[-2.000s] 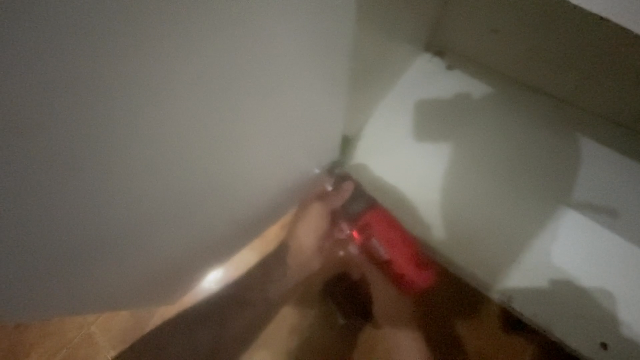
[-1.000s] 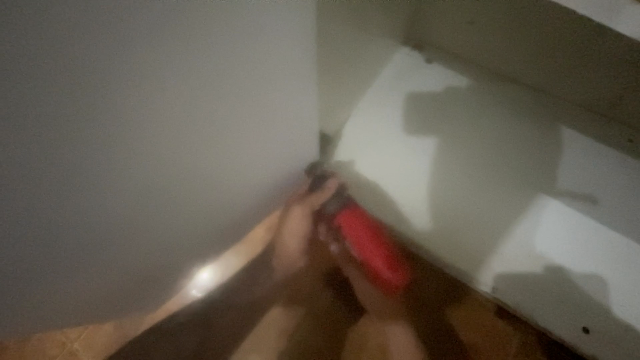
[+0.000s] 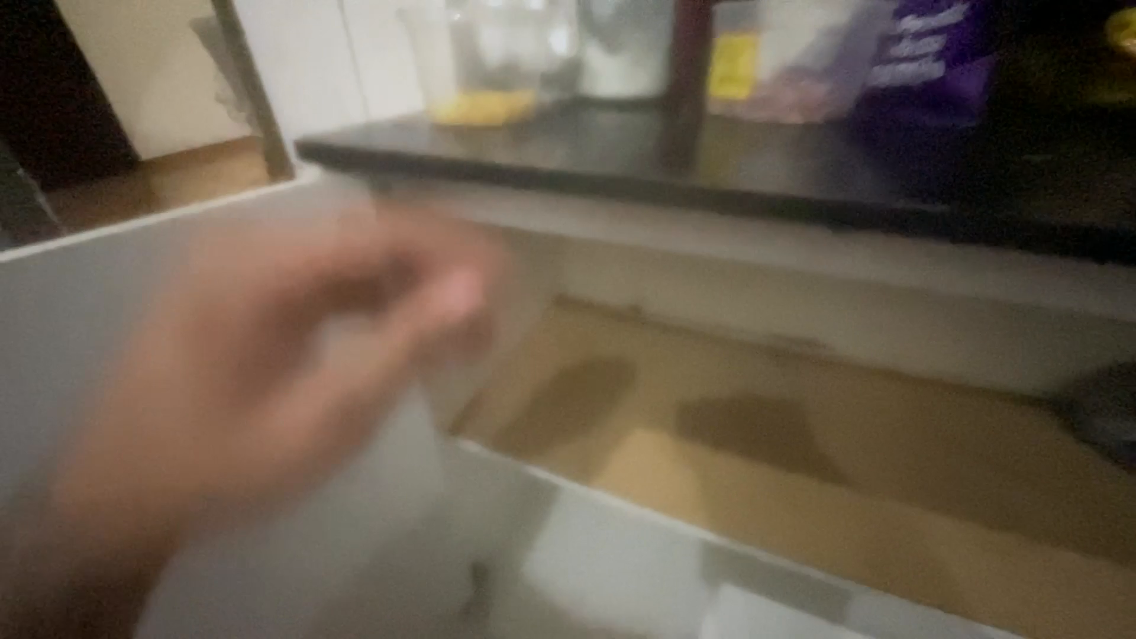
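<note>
My left hand [image 3: 293, 364], blurred by motion, is raised at the left in front of an opened cabinet door [image 3: 53, 337]. Its thumb and fingertips are curled close together; whether something small is between them cannot be told. Behind the fingers runs the cabinet's front corner below a dark countertop [image 3: 568, 164]. To the right of the hand lies the cabinet's wooden-toned shelf [image 3: 754, 461], with shadows on it. My right hand is out of view.
On the countertop stand a clear container with yellow contents [image 3: 488, 71], a jar with white contents [image 3: 626, 53] and a purple package [image 3: 927, 67]. A dark round object [image 3: 1105, 413] is at the shelf's right edge.
The view has swung up to the countertop and upper shelf. The red tool, earlier held by both hands at the door's lower corner, is no longer in view, nor is my right hand.
</note>
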